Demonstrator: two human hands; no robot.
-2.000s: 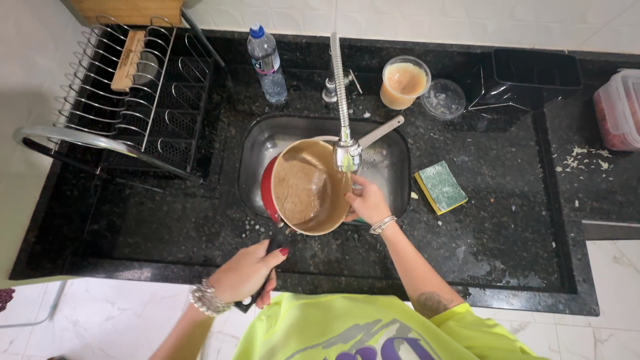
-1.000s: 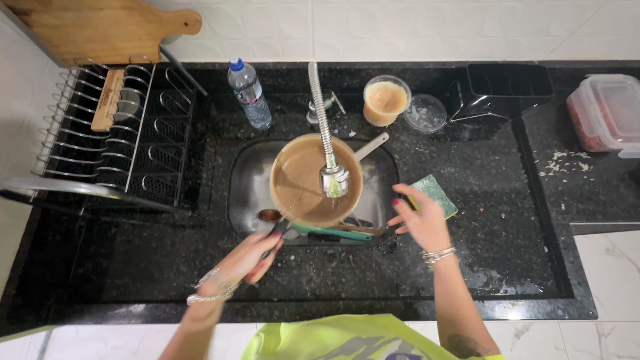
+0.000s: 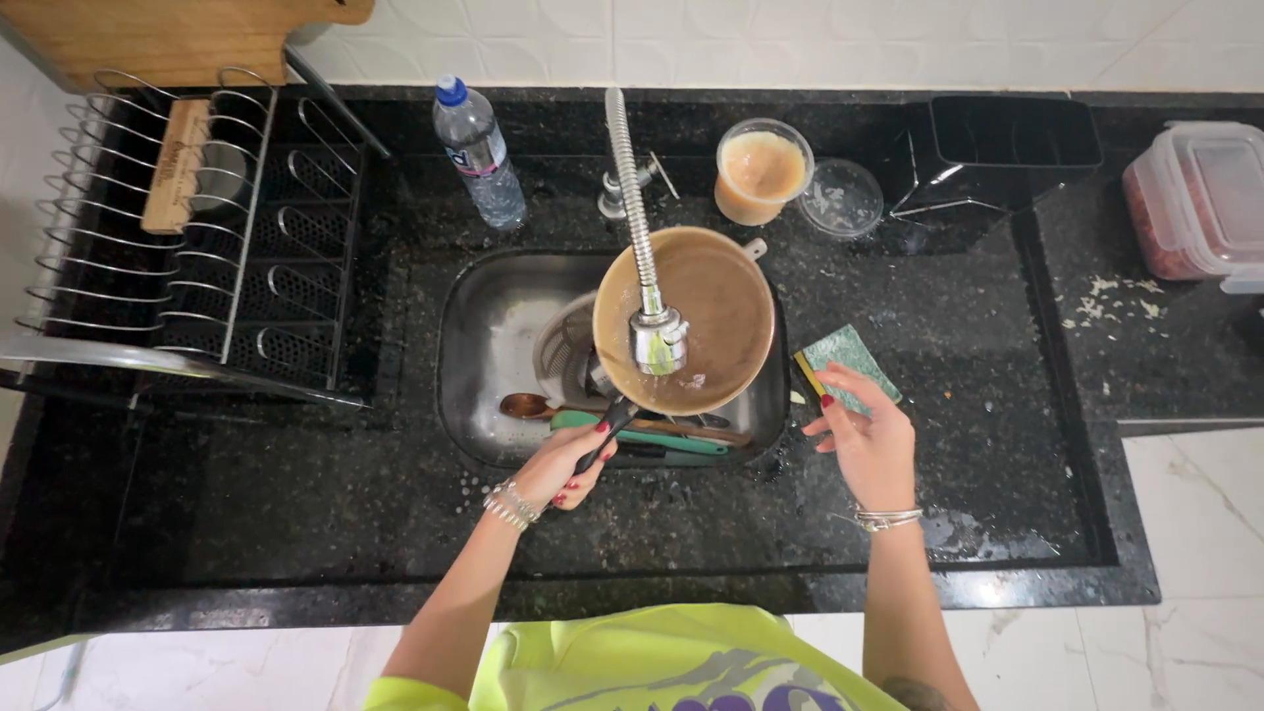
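Note:
My left hand (image 3: 568,466) grips the black handle of a round pan (image 3: 731,326), held over the right part of the steel sink (image 3: 484,326). Brownish liquid fills much of the pan, and the head of a flexible faucet (image 3: 658,341) hangs over it. My right hand (image 3: 869,434) has its fingers at the near left edge of a green and yellow sponge (image 3: 851,363) on the counter; whether they press on it I cannot tell. Below the pan in the sink lie a wooden spoon (image 3: 528,406), a green-handled utensil (image 3: 691,443) and a strainer (image 3: 563,351), partly hidden.
A dish rack (image 3: 227,365) stands at the left beside a wooden cutting board (image 3: 168,39). Behind the sink are a plastic water bottle (image 3: 479,158), a tub of orange-beige contents (image 3: 755,178) and its clear lid (image 3: 839,197). Farther right are a black container (image 3: 1012,138) and a lidded plastic box (image 3: 1205,197).
My right hand was at the pan's rim, then left it and moved right to the sponge. My left hand keeps hold of the pan handle. The red item seen beside the pan no longer shows.

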